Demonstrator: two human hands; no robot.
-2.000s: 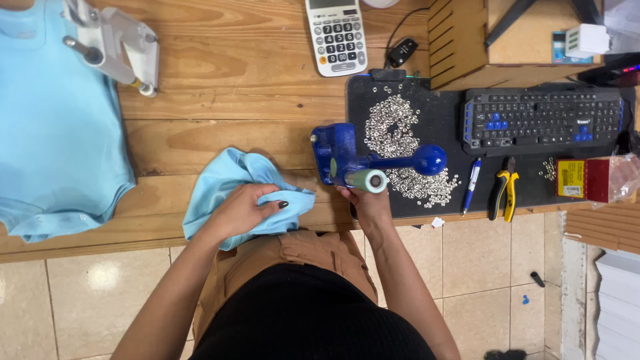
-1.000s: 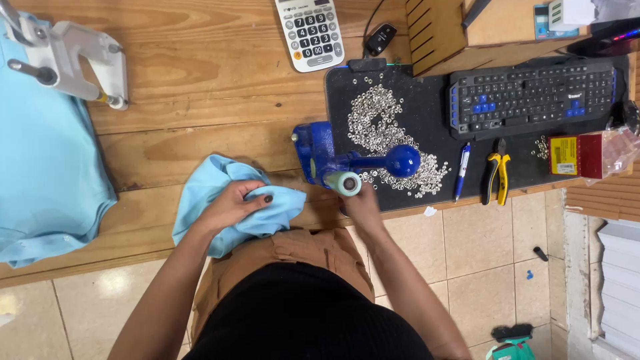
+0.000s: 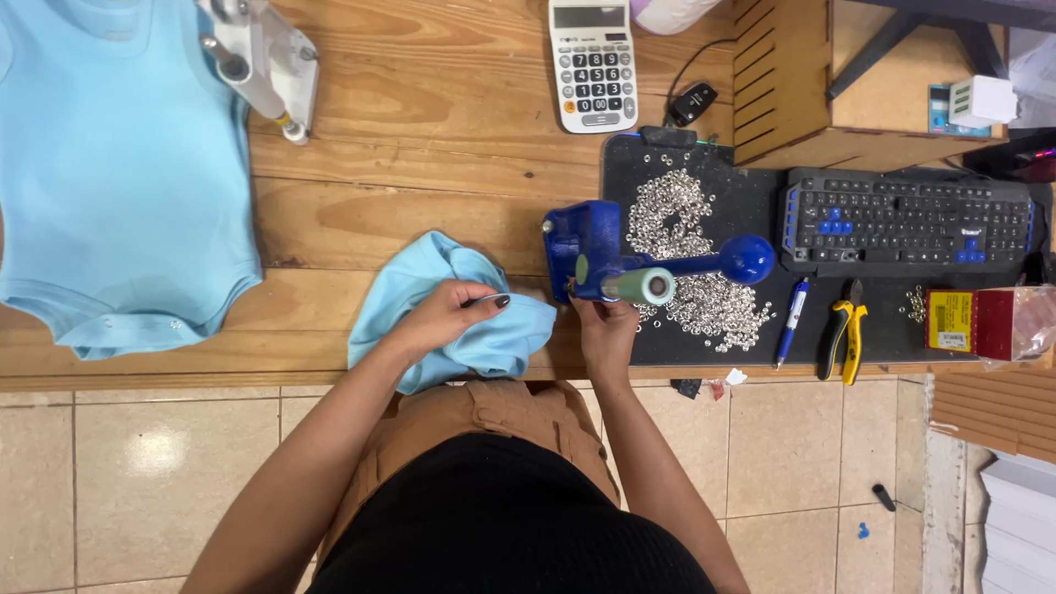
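My left hand pinches the edge of a light blue knit garment, which lies bunched on the wooden table. Just right of the cloth stands a blue hand-lever snap press with a ball-ended lever. My right hand is at the press's lower front, below its pale green cylinder; the fingertips are partly hidden, and whether they hold anything cannot be seen. Small silver metal snap rings lie heaped on a black desk mat, behind and beside the lever.
A light blue baby bodysuit lies flat at left beside a white press. Farther back are a calculator and a car key. A keyboard, pen, yellow-handled cutters and red-yellow box occupy the right.
From one second ago, the view has shifted. My left hand still pinches the garment, and my right hand stays at the front of the press.
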